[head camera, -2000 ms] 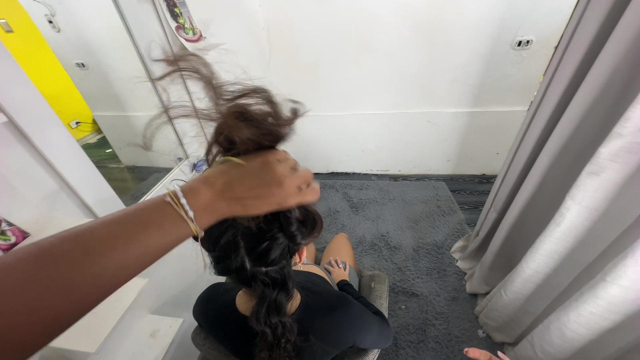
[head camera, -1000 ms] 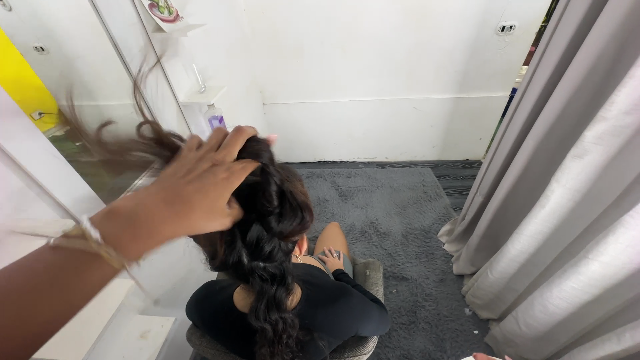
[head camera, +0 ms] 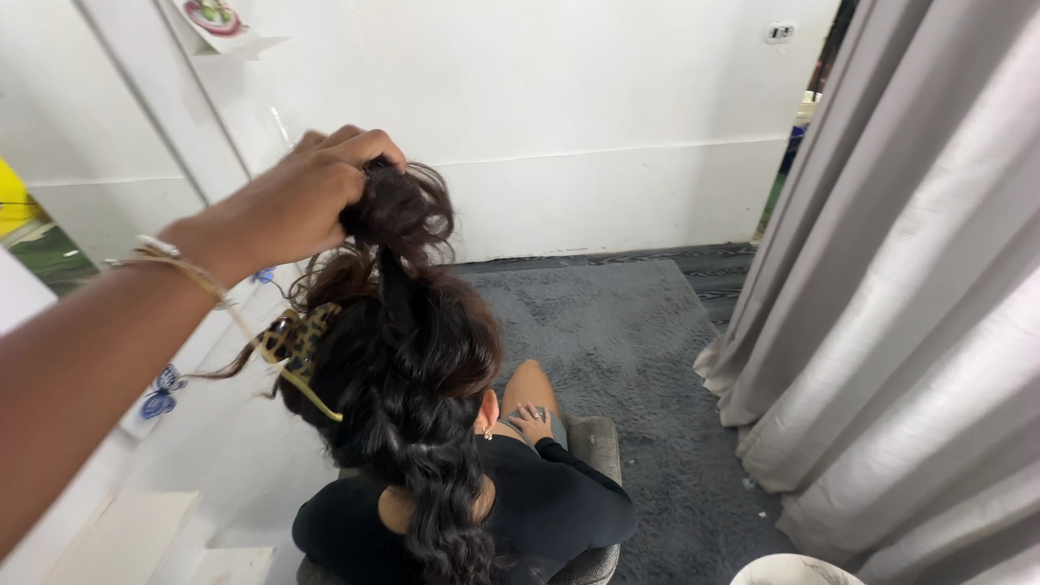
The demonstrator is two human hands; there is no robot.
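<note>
My left hand [head camera: 325, 179] is closed around a bunched lock of dark hair [head camera: 402, 207], lifted above the head of a seated person in a black top [head camera: 561, 504]. A leopard-patterned claw hair clip [head camera: 301, 341] sits in the hair at the left side of the head. Below my hand the rest of the wavy black hair [head camera: 439, 455] hangs down the person's back. Bracelets circle my left wrist. My right hand is out of the frame.
The person sits on a grey upholstered chair [head camera: 597, 455] over a grey rug [head camera: 601, 325]. Grey curtains [head camera: 886, 284] hang at the right. A round pale surface [head camera: 792, 573] shows at the bottom edge. White shelves [head camera: 130, 528] and blue butterfly decorations [head camera: 162, 392] are at the left.
My left hand was spread over the top of the head a second ago; now it holds gathered hair raised above it. The claw clip has come into sight.
</note>
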